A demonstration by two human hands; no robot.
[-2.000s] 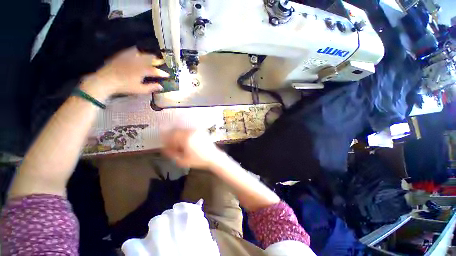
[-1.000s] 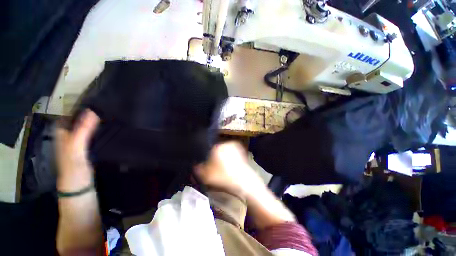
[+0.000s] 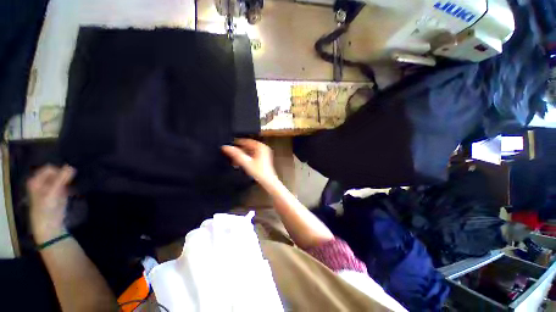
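A black cut panel (image 3: 152, 103) lies on the white table and hangs over its front edge towards the lap. Its upper right corner is under the presser foot and needle (image 3: 230, 23) of the white machine. My right hand (image 3: 253, 159) pinches the panel's right edge just in front of the table edge. My left hand (image 3: 52, 195) is blurred at the panel's lower left edge, fingers bent; whether it grips the cloth is unclear. A folded or layered strip (image 3: 246, 91) runs along the panel's right side.
The JUKI machine head (image 3: 451, 27) is at the upper right, with a black strap (image 3: 329, 52) on the bed. Dark cloth (image 3: 378, 146) hangs off the table at the right. A dark heap (image 3: 451, 213) and a metal-framed bin (image 3: 506, 280) stand lower right. Dark cloth (image 3: 18, 55) lies far left.
The panel, earlier lifted and blurred, now lies flatter with its far edge at the needle. My right hand has moved up to its edge. My left hand sits farther left. The view has shifted.
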